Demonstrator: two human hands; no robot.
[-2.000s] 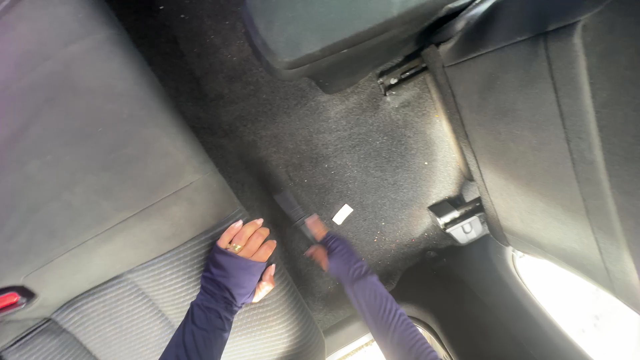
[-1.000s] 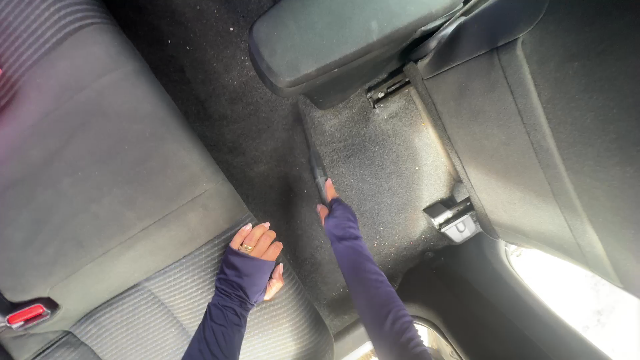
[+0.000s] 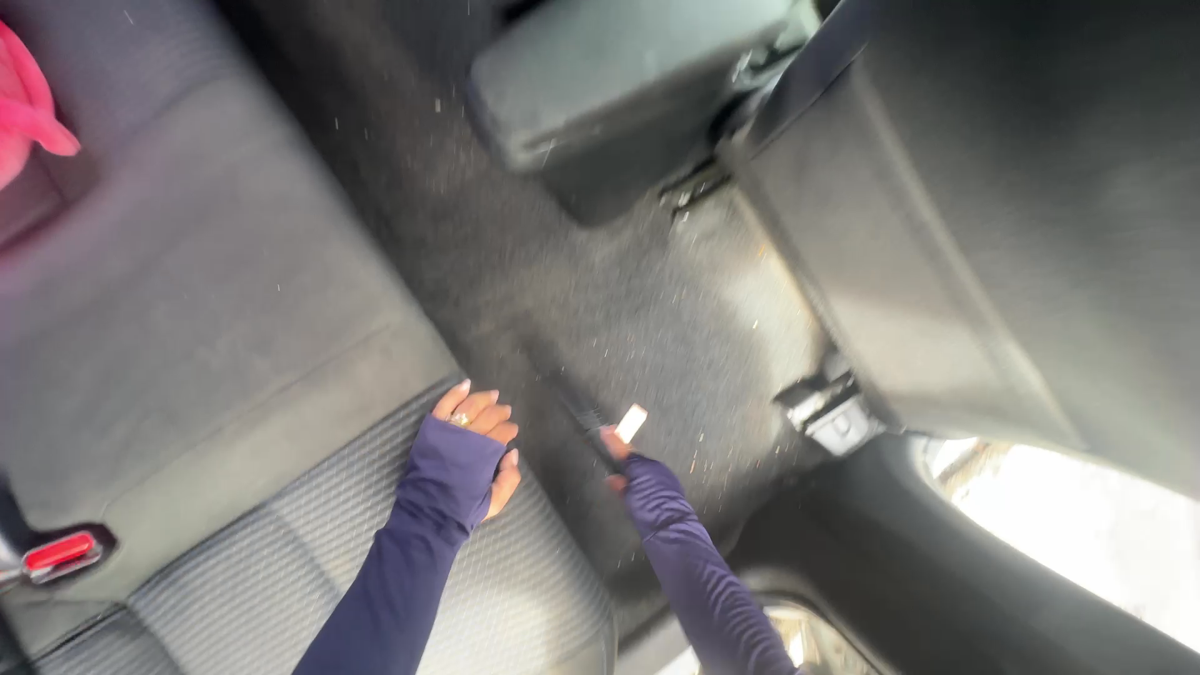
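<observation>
My left hand (image 3: pixel 480 433), with a ring on one finger and a purple sleeve over the palm, rests on the front edge of the grey rear car seat (image 3: pixel 281 525). Its fingers are slightly bent and hold nothing visible. Over the dark floor carpet (image 3: pixel 637 319), my right hand (image 3: pixel 619 457) grips a long black tool (image 3: pixel 577 401), blurred, whose far end points up and left; its kind cannot be told. A small white piece (image 3: pixel 632 424) lies on the carpet right beside the right hand's fingers. Pale specks dot the carpet.
A red seat-belt buckle (image 3: pixel 62 553) is at the lower left, a pink item (image 3: pixel 23 112) at the upper left. The centre console (image 3: pixel 628 84) juts in at the top. A front seat back (image 3: pixel 994 234) and a seat rail end (image 3: pixel 834 417) bound the right side, above the door sill (image 3: pixel 844 553).
My right hand, gripping the black tool, has moved back from nearer the console. The white piece, not seen a second ago, shows again beside it. My left hand stays on the seat.
</observation>
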